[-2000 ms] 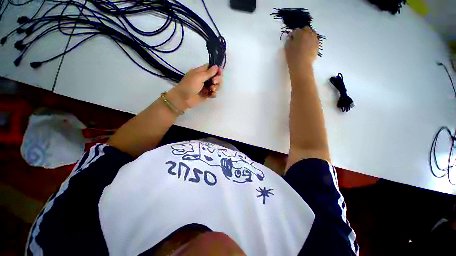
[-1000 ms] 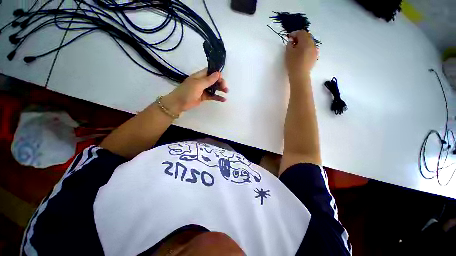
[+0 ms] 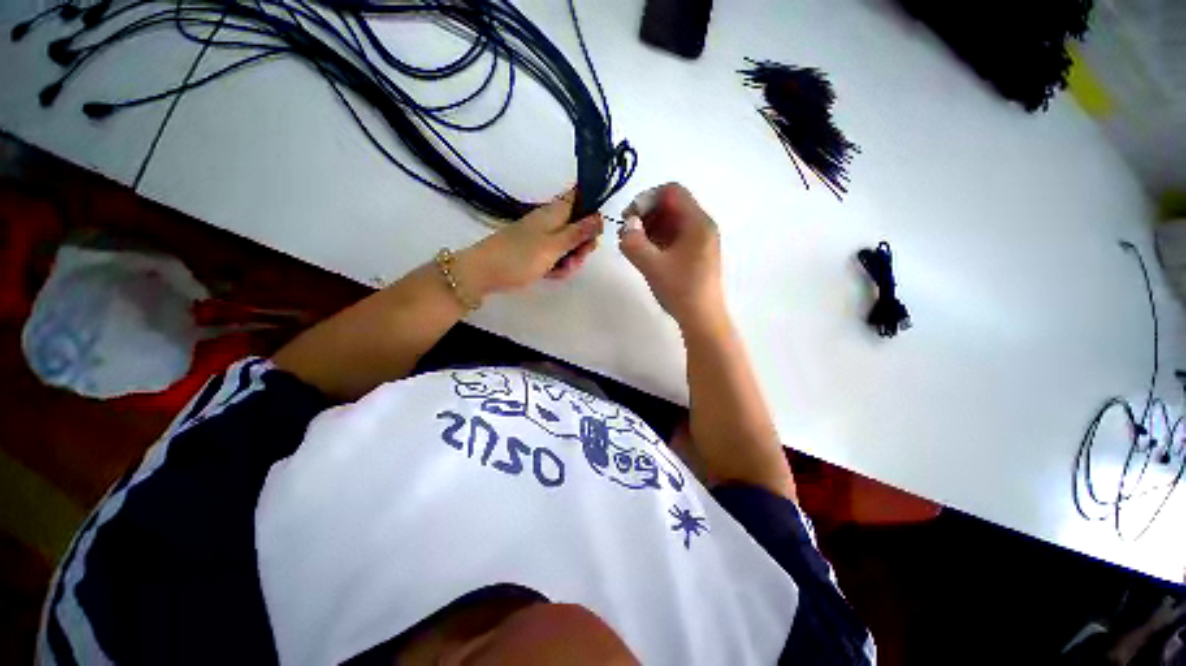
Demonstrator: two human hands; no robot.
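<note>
My left hand [image 3: 540, 245] is closed around a folded black cable hank [image 3: 593, 163], whose small loops stick up above the fingers. Loose cables [image 3: 403, 137] lie in wide loops to its left, with dark connectors at the far left. My right hand [image 3: 670, 241] is just right of the hank, thumb and fingertip pinched, with pale coverings on fingertips. A thin dark twist tie [image 3: 611, 219] shows between the two hands, at the right fingertips. A pile of twist ties [image 3: 806, 117] lies beyond my right hand. One finished tied bundle [image 3: 883, 289] lies to the right.
A black phone [image 3: 676, 24] lies at the table's far side. A large black heap [image 3: 1008, 46] is at the far right edge. A loose cable ring [image 3: 1119, 455] lies at the right on the white table [image 3: 767, 325]. A stool with a pale cover [image 3: 115, 319] stands at left.
My right hand has left the twist-tie pile and come over beside my left hand with a tie. My left hand still holds the hank. The view has shifted slightly.
</note>
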